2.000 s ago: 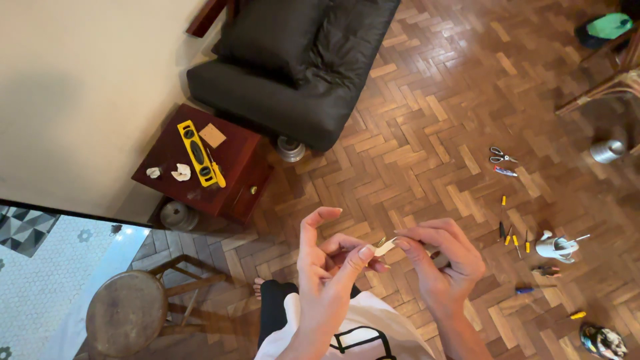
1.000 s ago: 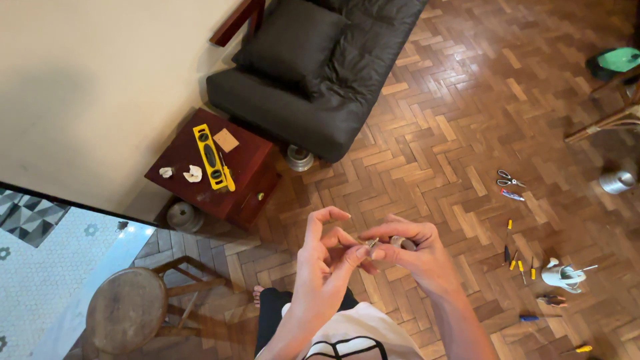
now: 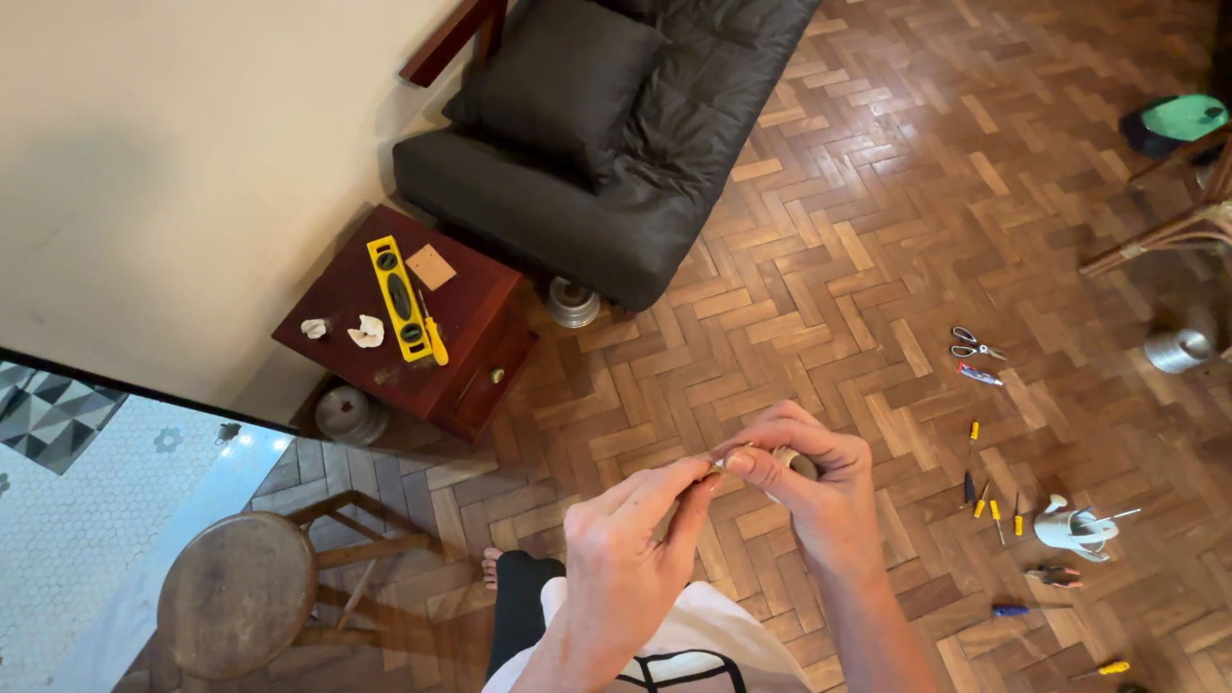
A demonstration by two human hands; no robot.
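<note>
Both hands meet in front of my body, above the parquet floor. My left hand (image 3: 640,529) pinches a small pale piece (image 3: 718,465) between thumb and fingertips; what it is cannot be made out. The thumb and index finger of my right hand (image 3: 808,472) close on the same piece from the other side. A small roll, possibly of tape (image 3: 801,467), sits in the curled fingers of my right hand, partly hidden by them.
Left, a dark red side table (image 3: 462,279) bears a yellow spirit level (image 3: 397,298), a yellow-handled screwdriver (image 3: 435,339) and crumpled white pieces (image 3: 367,332). A wooden stool (image 3: 236,595) stands below it. A black sofa (image 3: 568,207) is above. Scissors (image 3: 976,345), screwdrivers (image 3: 995,515) and a white watering can (image 3: 1068,527) are on the floor at right.
My left hand has turned, its extended fingers now folded in to the thumb. The small pale piece showed more plainly between the fingertips two seconds ago. The view has shifted somewhat.
</note>
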